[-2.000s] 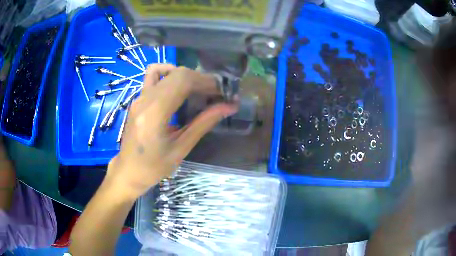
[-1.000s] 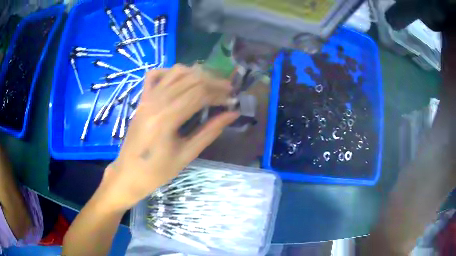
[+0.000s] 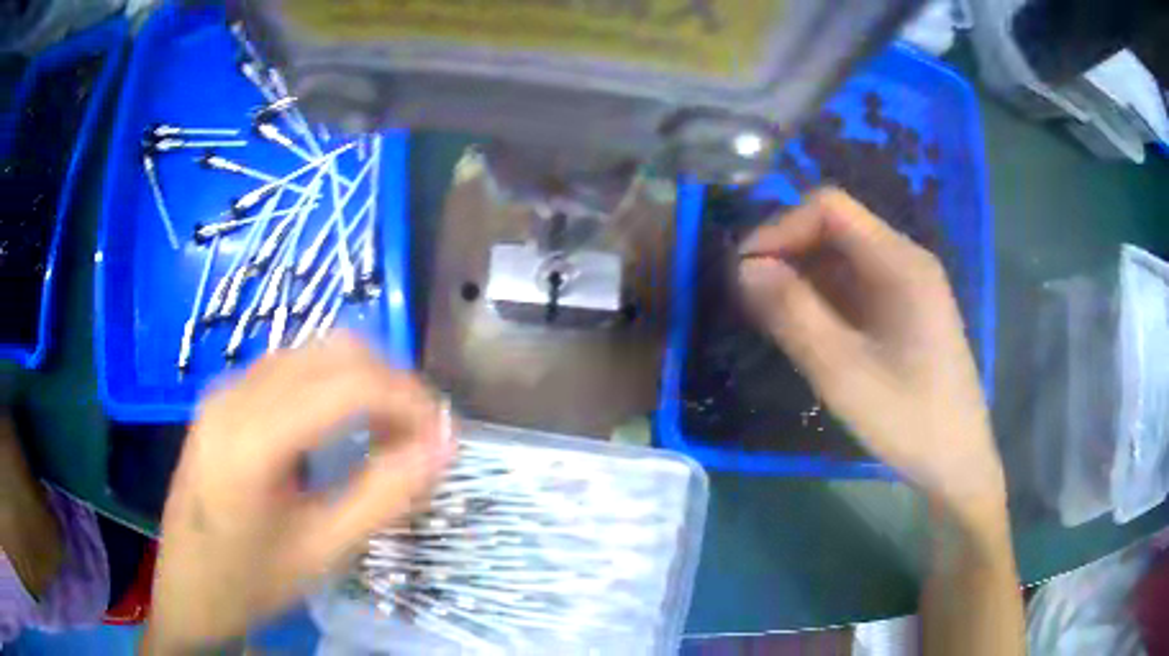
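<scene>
My left hand (image 3: 301,468), blurred, is over the left rim of the clear plastic box (image 3: 696,513) packed with white rods (image 3: 551,538). Its thumb and fingers nearly meet at the box's upper left; whether they hold a rod is not clear. My right hand (image 3: 885,340) is over the right blue tray (image 3: 985,256) of dark rings (image 3: 756,397), with thumb and forefinger pinched on what looks like a small dark ring (image 3: 762,258). The silver block (image 3: 519,277) with a central hole stands on the brownish base plate (image 3: 513,365), with no hand at it.
The grey press head (image 3: 513,96) with a yellow label hangs over the block. The left blue tray (image 3: 124,385) holds scattered finished rods (image 3: 276,250). Another blue tray (image 3: 39,352) is at far left. Clear boxes (image 3: 1141,385) stand at far right. Another person's arm and sleeve (image 3: 71,564) show at lower left.
My left hand has left the press area and moved down and left to the clear box. My right hand has come into clear view over the right tray. The silver block is now uncovered.
</scene>
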